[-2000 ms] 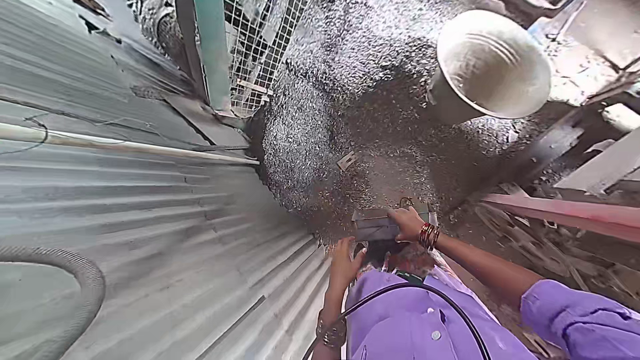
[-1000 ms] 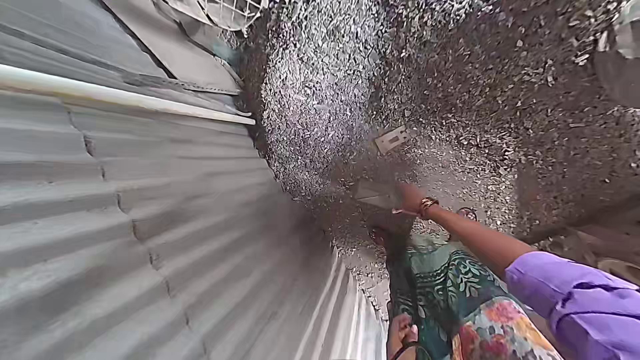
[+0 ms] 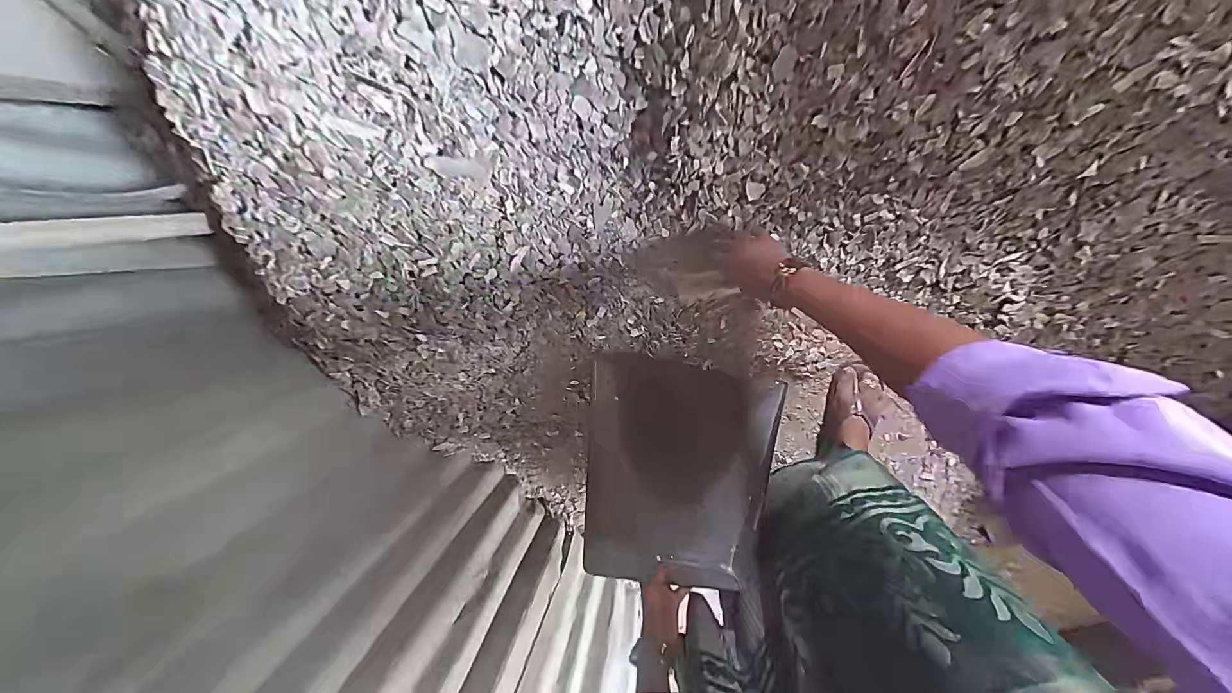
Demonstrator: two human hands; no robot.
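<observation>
A dark metal pan point(image 3: 674, 481), like a dustpan, lies with its wide end at the foot of a heap of small pale flakes or chips point(image 3: 462, 144). My left hand point(image 3: 662, 606) grips the pan's near edge at the bottom of the view. Beyond the pan, my right hand point(image 3: 751, 262) is low over the heap, holding a flat, blurred scraper-like piece point(image 3: 679, 265) that points left and touches the flakes. Bangles circle my right wrist.
Corrugated metal sheeting point(image 3: 385, 577) runs along the left and bottom left. A pale pole point(image 3: 106, 231) lies at the upper left. My bare foot point(image 3: 849, 409) stands right of the pan, beside my green patterned skirt point(image 3: 895, 558). More chips spread at the right.
My left hand has come to hold the pan's near edge. My right hand now reaches over the heap with the flat piece, which lay loose on the flakes before. The view is closer to the heap.
</observation>
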